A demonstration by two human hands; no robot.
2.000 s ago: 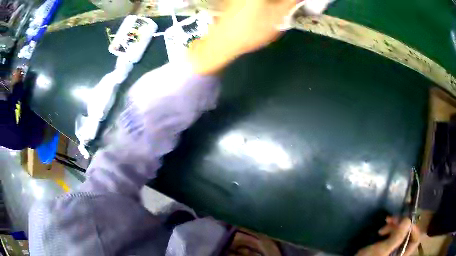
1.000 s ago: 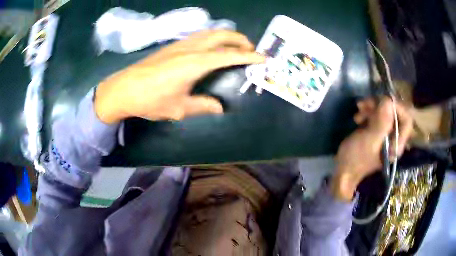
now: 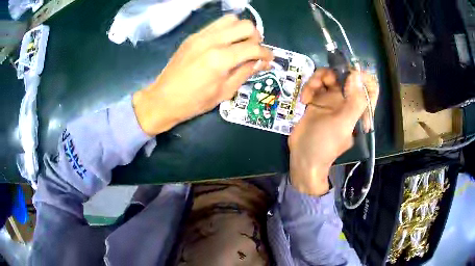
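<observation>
A white socket housing (image 3: 227, 110) lies on the dark green mat in front of me. A green circuit board (image 3: 256, 107) with yellow and white parts sits inside it, with a brass strip (image 3: 298, 93) toward its right side. My left hand (image 3: 208, 67) is on the housing's upper left, its fingertips pinched at a white wire or the rim; which one is hidden. My right hand (image 3: 333, 111) holds the soldering iron (image 3: 337, 61) like a pen, its metal tip pointing up and away from the board. Its fingertips are at the housing's right edge.
A bagged bundle (image 3: 151, 21) lies at the upper left, joined toward the housing. Another white housing (image 3: 34, 51) with a bagged cord is at far left. A cardboard tray (image 3: 416, 122) is at right. A black bin below holds brass strips (image 3: 421, 213).
The housing has turned and moved left and down. My left hand has moved right onto it. My right hand has moved up and left to its right side with the iron.
</observation>
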